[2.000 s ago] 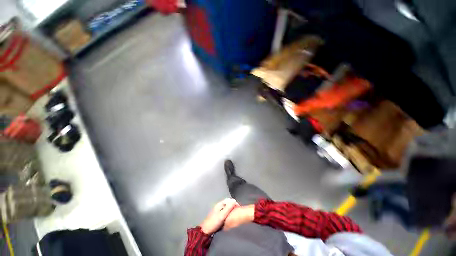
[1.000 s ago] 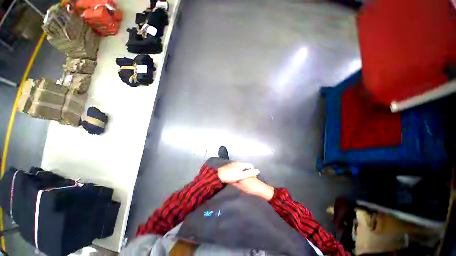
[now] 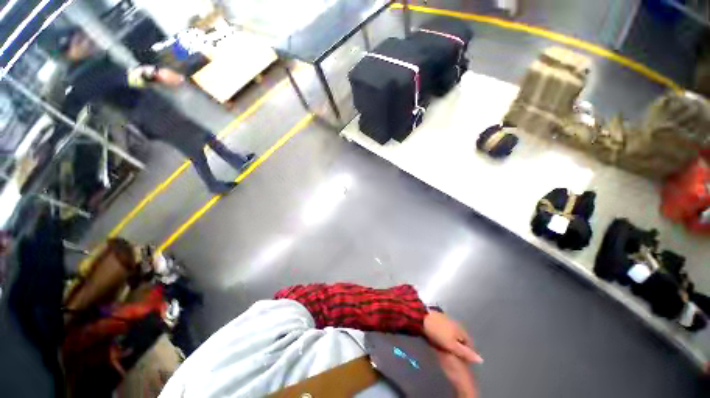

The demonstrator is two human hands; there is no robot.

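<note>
My left hand [image 3: 453,338] lies across my right hand [image 3: 461,377] in front of the dark grey apron. The left fingers look closed, with nothing seen in them. My right hand is partly covered and its fingers are hidden. Several small black bundles with tan ties and white tickets lie on the long pale table, such as this black bundle [image 3: 563,219]. Another small black bundle [image 3: 497,141] lies beside the tan-brown bundles [image 3: 551,89]. Large black stacks [image 3: 387,93] with white and red straps stand at the table's end. My hands touch none of them.
The pale table [image 3: 459,175] runs diagonally to the lower right. An orange bundle [image 3: 689,194] lies at its right. A metal-framed table [image 3: 323,35] adjoins it. A person [image 3: 159,109] stands near yellow floor lines at upper left. Brown and orange offcuts [image 3: 117,311] fill the lower left.
The view has turned left. The table and bundles moved from the left side to the upper right, and the person came into view. The hands stay together, now lower and further right in the picture.
</note>
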